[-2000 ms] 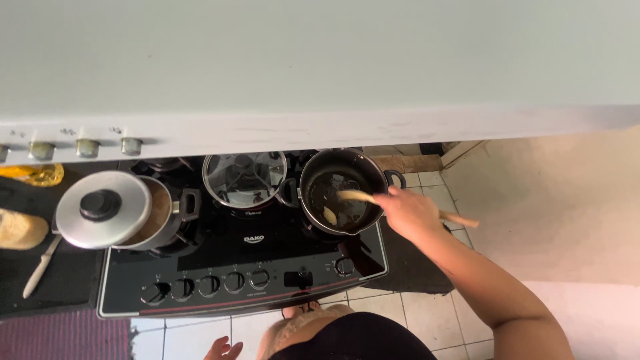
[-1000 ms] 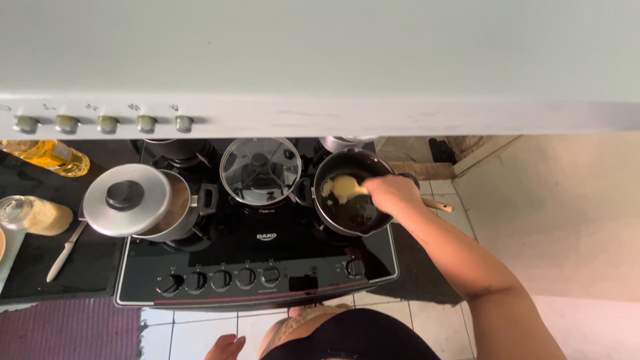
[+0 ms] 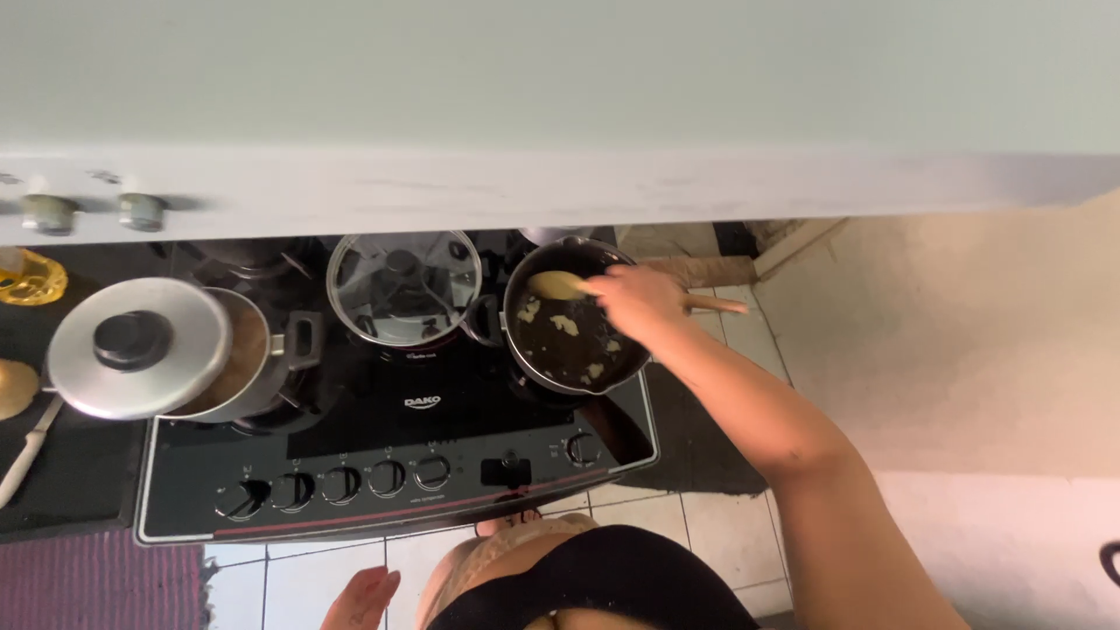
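My right hand (image 3: 637, 302) grips the handle of a wooden spoon (image 3: 557, 285) over a dark pot (image 3: 569, 359) at the right of the stove. Dark liquid, probably oil, and several pale pieces (image 3: 564, 325) lie in the pot. The spoon's bowl is inside it, near the far left wall. My left hand (image 3: 361, 598) hangs low in front of the stove, holding nothing that I can see; its fingers look close together, partly cut off by the frame's edge. A glass lid (image 3: 404, 289) lies to the left of the dark pot.
An aluminium lid (image 3: 188, 328) partly covers a pot (image 3: 278, 372) of brownish food on the left. A white-handled knife (image 3: 26, 455), a jar (image 3: 16, 388) and a yellow bottle (image 3: 35, 278) are on the left counter. The range hood (image 3: 560, 188) overhangs the stove (image 3: 367, 429).
The spoon has moved about in the dark pot, and the pale mass at its bowl a second ago now shows as separate pieces in the liquid. My left hand remains low.
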